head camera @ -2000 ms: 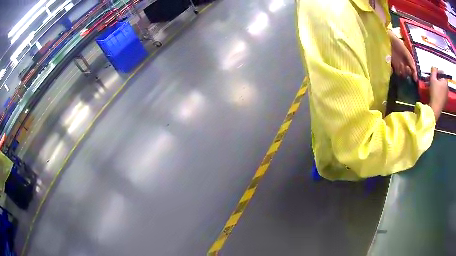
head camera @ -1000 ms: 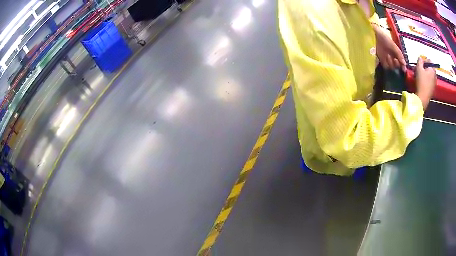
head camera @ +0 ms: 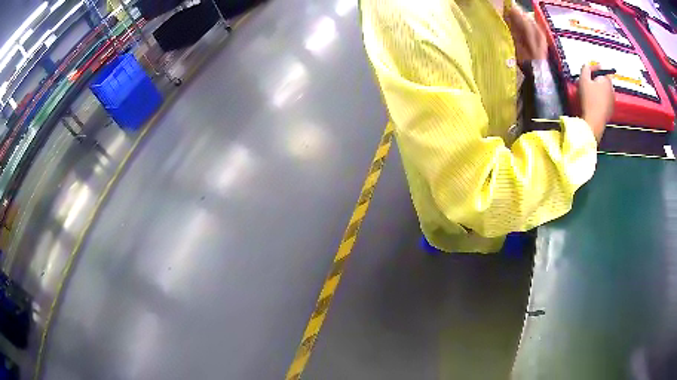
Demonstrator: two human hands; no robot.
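Neither my left hand nor my right hand is in the picture. Nearest in front of me is the green mat-topped bench at the lower right. Beyond it a red foam tray holds two display assemblies side by side. The nearer display assembly has a pale back, a black border and a yellow-orange flex cable. Another person's hand holds a thin dark tool over it. That person's other hand is beside the tray's left edge.
The person in a yellow striped smock sits at the bench's left edge. More red trays stand at the upper right. Grey floor with yellow-black tape lies left of the person. A blue crate and a cart stand at the upper left.
The view has shifted, so the person, tray and bench sit further left and slightly higher. More of the bench and trays shows at the right. The person's tool hand stays over the nearer assembly.
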